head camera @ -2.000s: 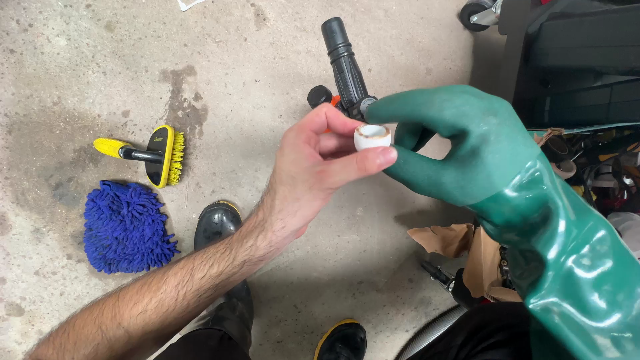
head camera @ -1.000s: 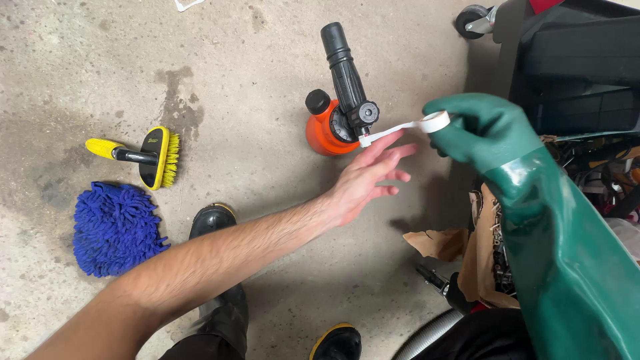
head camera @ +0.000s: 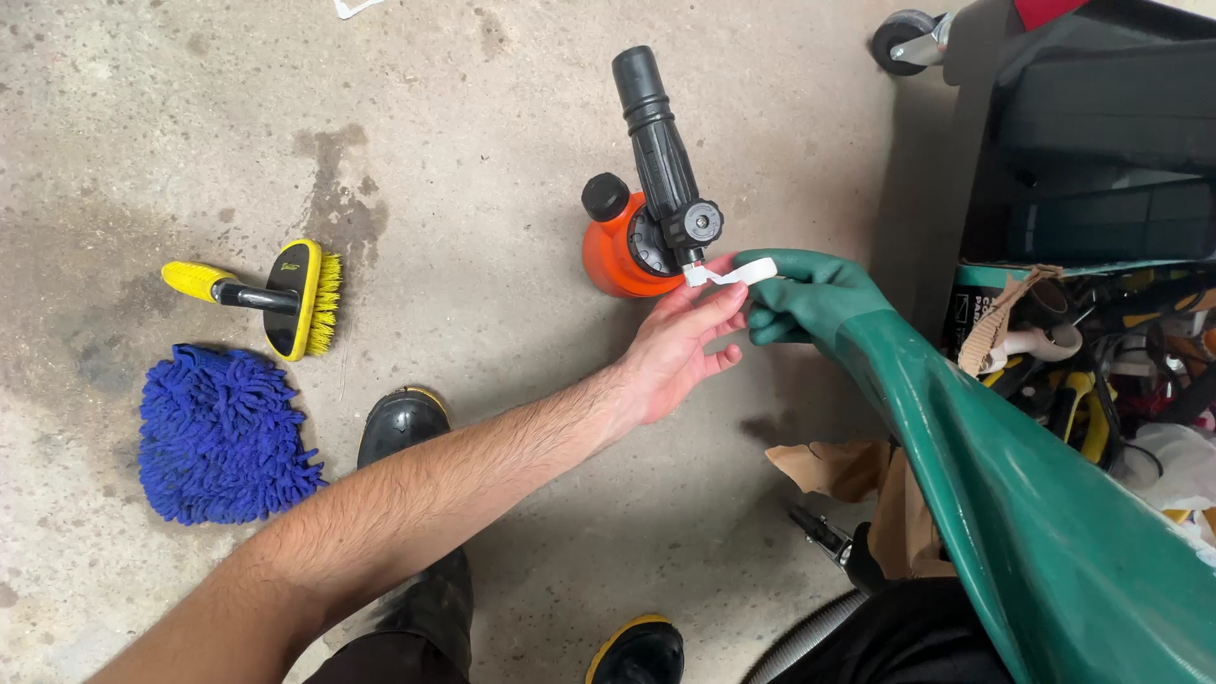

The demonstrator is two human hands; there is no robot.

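Observation:
An orange foam cannon bottle (head camera: 613, 258) with a black nozzle (head camera: 662, 157) and a black adjusting knob (head camera: 703, 221) stands on the concrete floor. White thread seal tape (head camera: 698, 275) lies around the fitting below the knob and runs to a small white roll (head camera: 755, 272). My right hand (head camera: 798, 296), in a long green rubber glove, holds that roll between thumb and fingers. My bare left hand (head camera: 686, 344) has its fingertips at the taped fitting, thumb near the tape; some fingers are hidden behind the fitting and tape.
A yellow and black scrub brush (head camera: 296, 299) and a blue microfiber wash mitt (head camera: 223, 437) lie at the left. Black boots (head camera: 404, 423) are below. At the right are a black wheeled cart (head camera: 978, 123), a box of jumbled tools (head camera: 1092, 380), torn brown paper (head camera: 902, 513) and a grey ribbed hose (head camera: 807, 636).
Two seconds ago both hands held the roll; one second ago a strip was stretched from the fitting. Now my right hand has come in close to the fitting with the roll.

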